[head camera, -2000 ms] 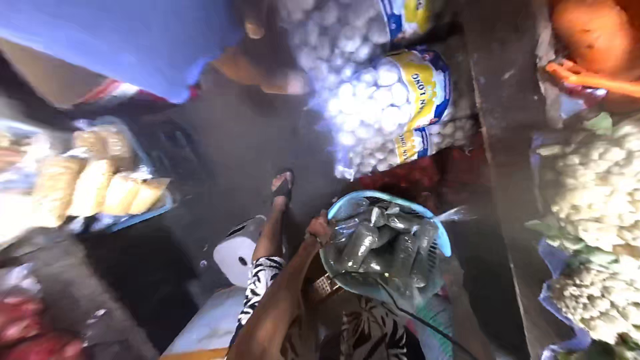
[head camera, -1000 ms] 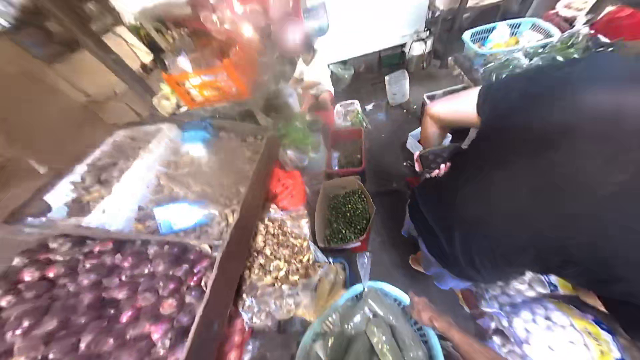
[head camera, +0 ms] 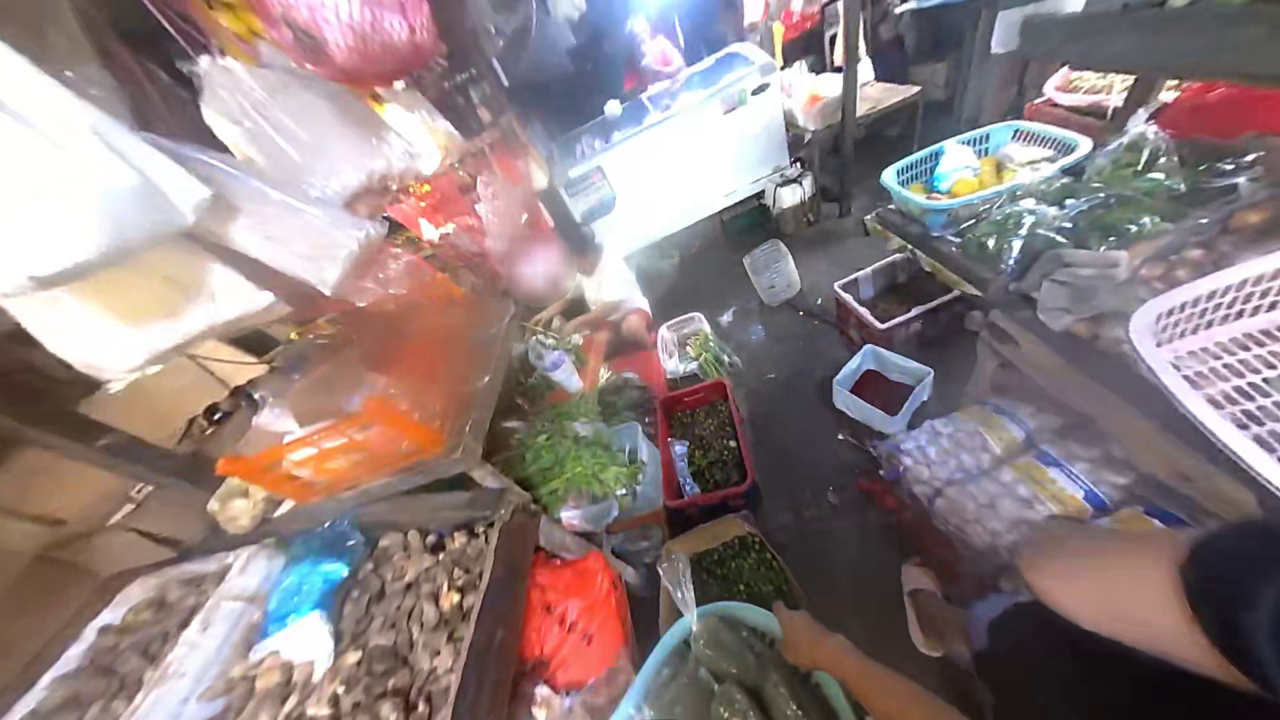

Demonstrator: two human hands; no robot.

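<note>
At the bottom edge, a light blue plastic basket [head camera: 660, 655] holds clear plastic bags of dark green produce, which look like cucumbers or similar vegetables. My right hand [head camera: 805, 640] grips its right rim, with the forearm running to the lower right; the fingertips are partly hidden. My left hand is out of view. Just beyond the rim stands a cardboard box of small green produce [head camera: 740, 570]. A red plastic bag [head camera: 575, 620] lies left of the basket.
Ginger-like roots [head camera: 410, 600] fill a wooden bin at left. A red crate [head camera: 745, 440] stands ahead. Net sacks of garlic-like bulbs [head camera: 965, 465] and another person's bare arm [head camera: 1120, 590] are at right. A white freezer-like case [head camera: 690, 150] stands at the back.
The view has swung widely from the floor to the market aisle. The person in dark clothing, large at the right one second ago, now shows only at the lower right.
</note>
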